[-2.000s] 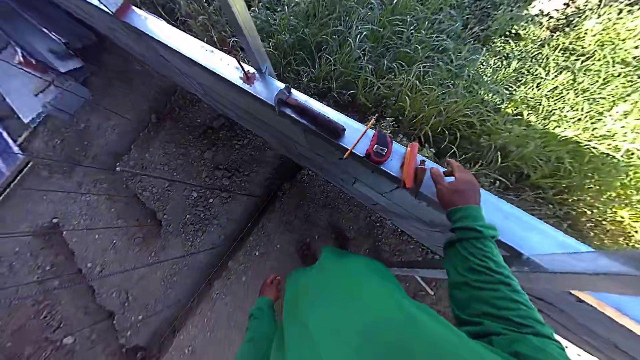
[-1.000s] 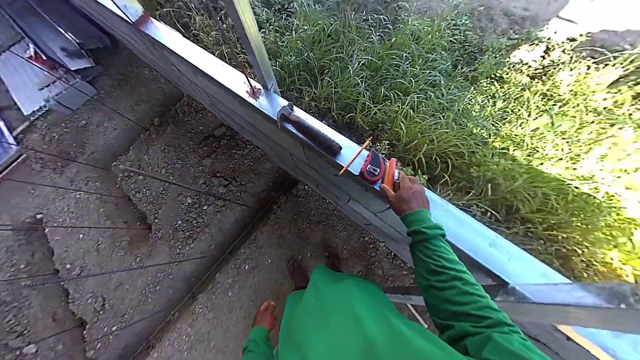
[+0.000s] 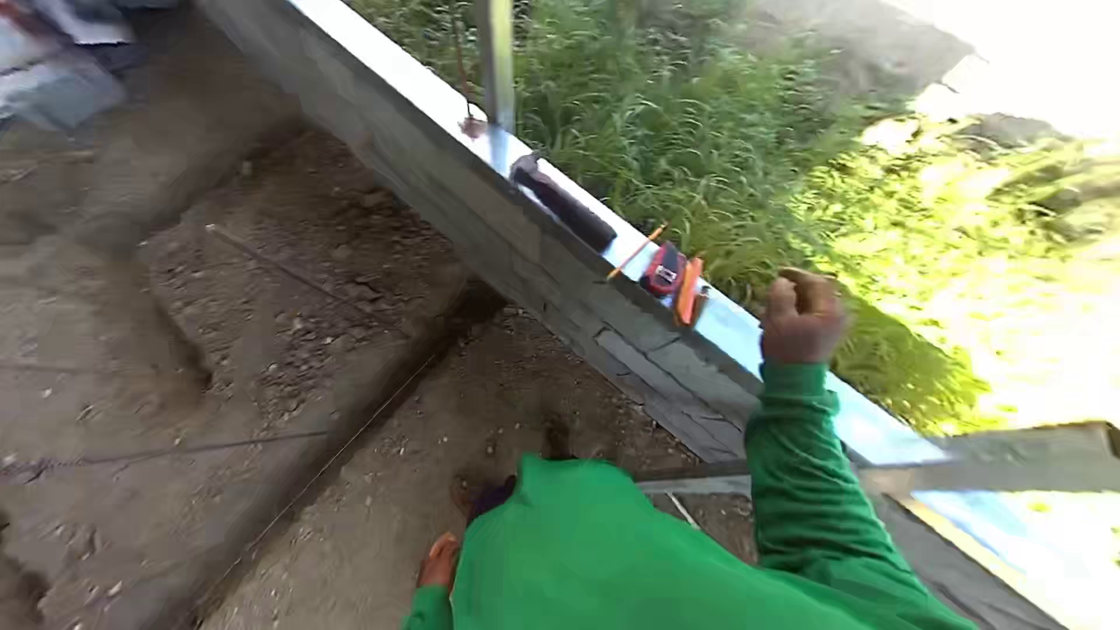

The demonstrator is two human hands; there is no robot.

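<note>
My right hand (image 3: 801,317) is raised beside the wall's top edge, fingers curled; blur hides whether anything is in it. Left of it, on the wall top, an orange-handled tool (image 3: 688,291) lies against a red and black tape measure (image 3: 664,269). Beyond them are an orange pencil (image 3: 636,252) and a claw hammer (image 3: 564,203) with a dark handle. My left hand (image 3: 440,560) hangs low by my green shirt, partly hidden, and whether it holds anything does not show.
A concrete block wall (image 3: 420,162) runs diagonally, with a metal post (image 3: 497,70) standing at its edge. A beam (image 3: 1006,459) crosses it at the right. Grass grows beyond. Rough soil, a trench, strings and rods lie on the near side.
One second ago my right hand was at the tape measure and orange-handled tool; now it is away from them, farther right, and both lie on the wall top.
</note>
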